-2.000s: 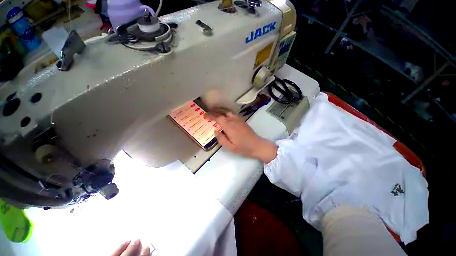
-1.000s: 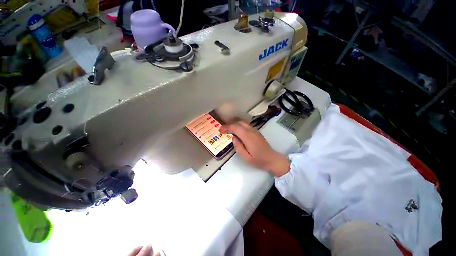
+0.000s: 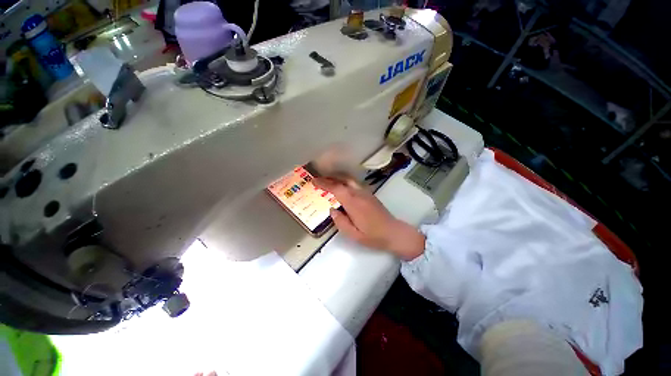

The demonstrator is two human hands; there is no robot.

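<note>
A smartphone [image 3: 300, 202] with a lit orange-white screen lies under the arm of the cream sewing machine [image 3: 294, 110], lettered JACK. My right hand [image 3: 371, 219] is over the phone's right side, slightly blurred, with fingers at the screen; it holds nothing visible. White fabric [image 3: 243, 316] lies under the lit machine head, washed out by the lamp. Of my left hand only fingertips [image 3: 206, 374] show at the bottom edge, on the fabric; the rest is cut off. The needle area [image 3: 151, 290] is dark and unclear.
A pile of white pieces [image 3: 530, 250] with a small dark motif lies at the right on a red crate [image 3: 614, 246], beside my right forearm. Black-handled scissors [image 3: 432, 148] lie at the table's right end. A lilac cup [image 3: 202, 33] stands behind the machine. A green tag [image 3: 33, 354] is at left.
The phone's screen content has shifted upward. My right hand moves slightly over the screen. Less of my left hand shows at the bottom edge. The camera view has shifted a little.
</note>
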